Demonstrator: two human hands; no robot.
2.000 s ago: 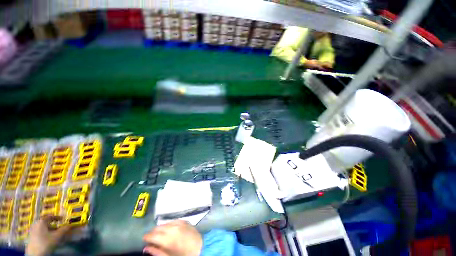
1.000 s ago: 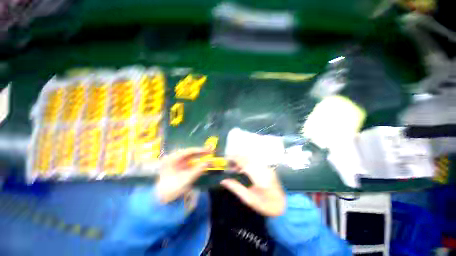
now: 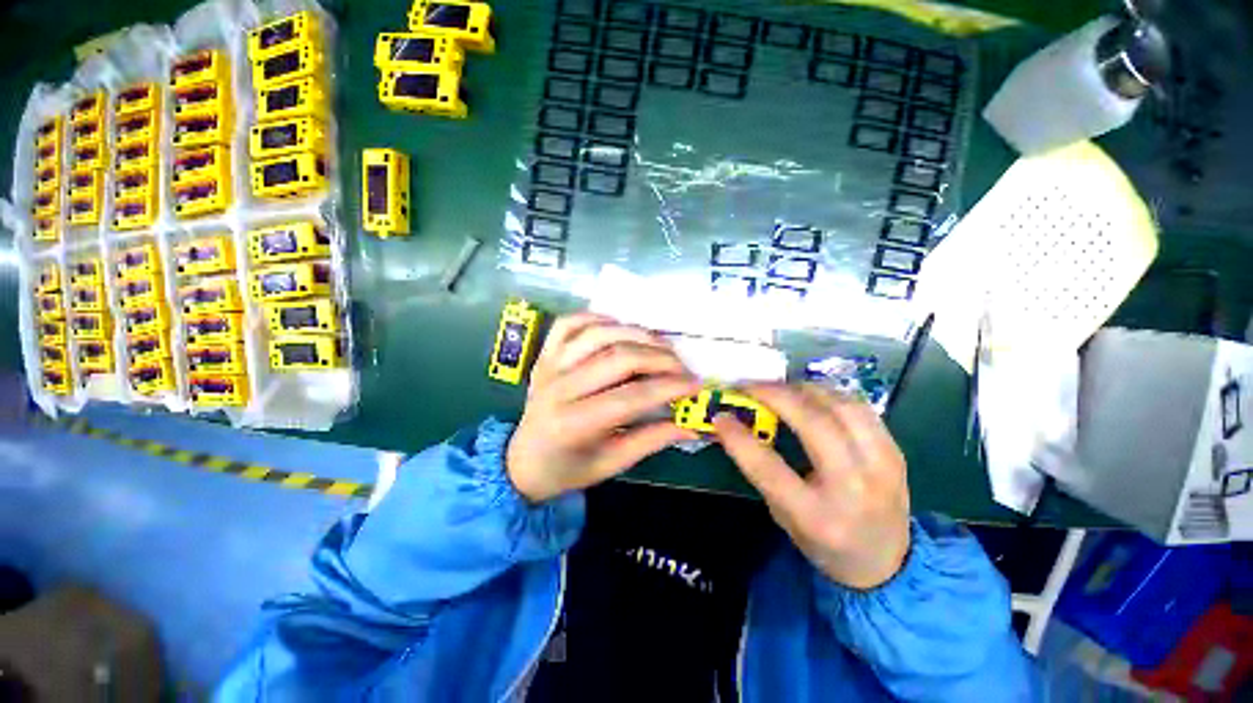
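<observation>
A yellow device housing [image 3: 743,413] is held between both hands above the bench's front edge. My left hand [image 3: 599,402] has its fingertips at the housing's left end. My right hand [image 3: 833,474] grips its right end, with a finger or thumb on its face. The dark window partly shows; the fingers cover the rest. A white pad [image 3: 728,357] lies just behind the hands, partly hidden. Another yellow housing [image 3: 514,343] lies beside my left hand, and one more [image 3: 386,191] lies farther back.
A translucent tray [image 3: 344,330] with rows of housings is at left. Several housings sit behind. A clear film sheet [image 3: 687,151] carries black frames. At right are a whitish bottle [image 3: 1058,103], a dotted sheet [image 3: 1065,234], white cloth [image 3: 1010,426], a dark stick [image 3: 907,364] and a white board [image 3: 1141,426].
The view has moved closer and sharpened. Both hands are still together at a yellow housing; a second ago it was blurred between them. Two seconds ago my left hand was at the tray.
</observation>
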